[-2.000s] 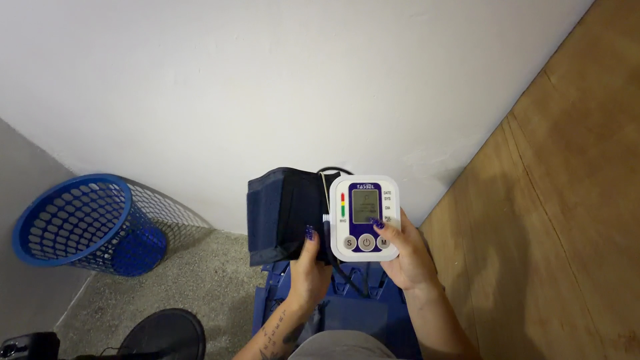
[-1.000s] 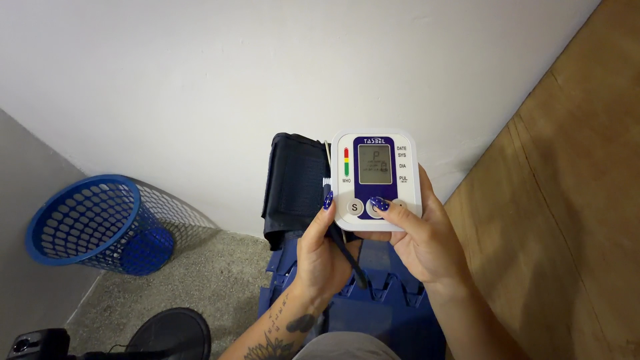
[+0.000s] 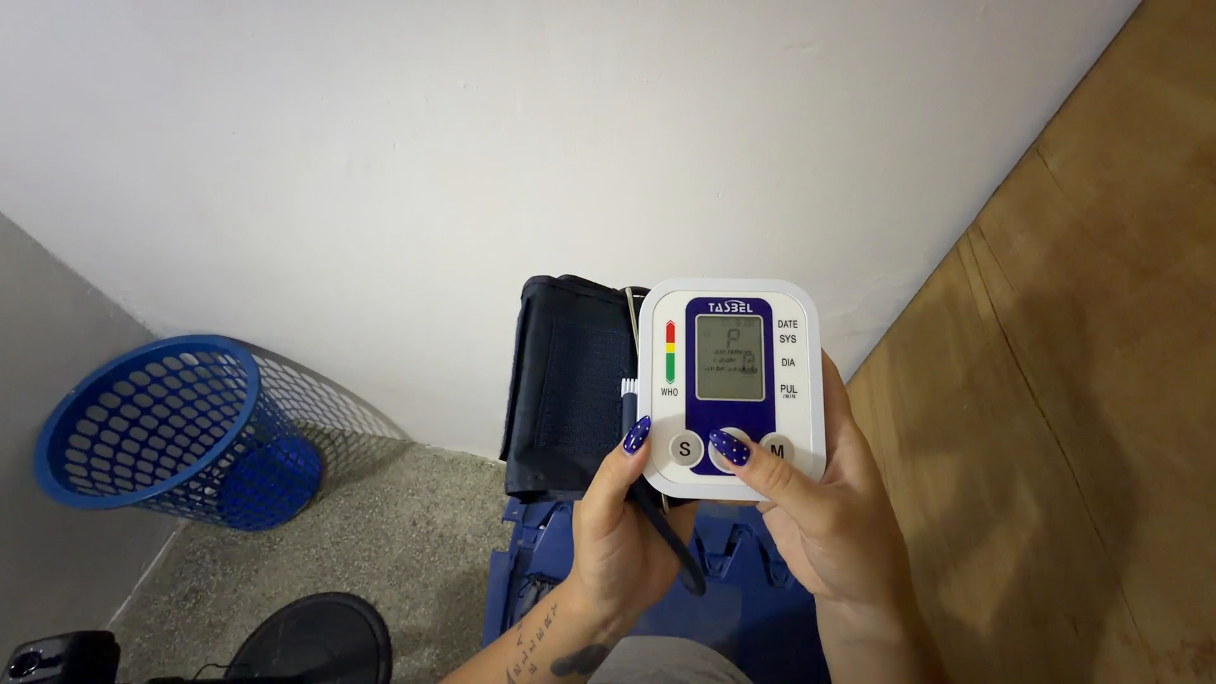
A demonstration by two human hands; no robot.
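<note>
A white and blue digital blood pressure monitor (image 3: 731, 389) faces me, its small display lit with characters. My right hand (image 3: 822, 503) grips its lower right side, with the thumb over the middle round button. At its left, my left hand (image 3: 627, 532) holds the dark blue fabric arm cuff (image 3: 570, 394) from below, thumb at the monitor's lower left edge. The cuff is folded and lies against or just behind the monitor's left side. A dark air tube (image 3: 670, 541) with a pale ribbed plug (image 3: 629, 388) runs between monitor and cuff and loops below the left thumb.
Below the hands stands a blue plastic crate or similar piece (image 3: 741, 608). A blue perforated wastebasket (image 3: 242, 408) stands at the left by the white wall (image 3: 570, 142). A round black base (image 3: 313, 646) and a black device (image 3: 62, 657) are at the lower left. A brown wooden surface (image 3: 1073, 427) borders the right.
The monitor and both hands have come nearer to the camera. The right thumb has moved from near the display's lower edge to the middle button. Characters on the display have changed.
</note>
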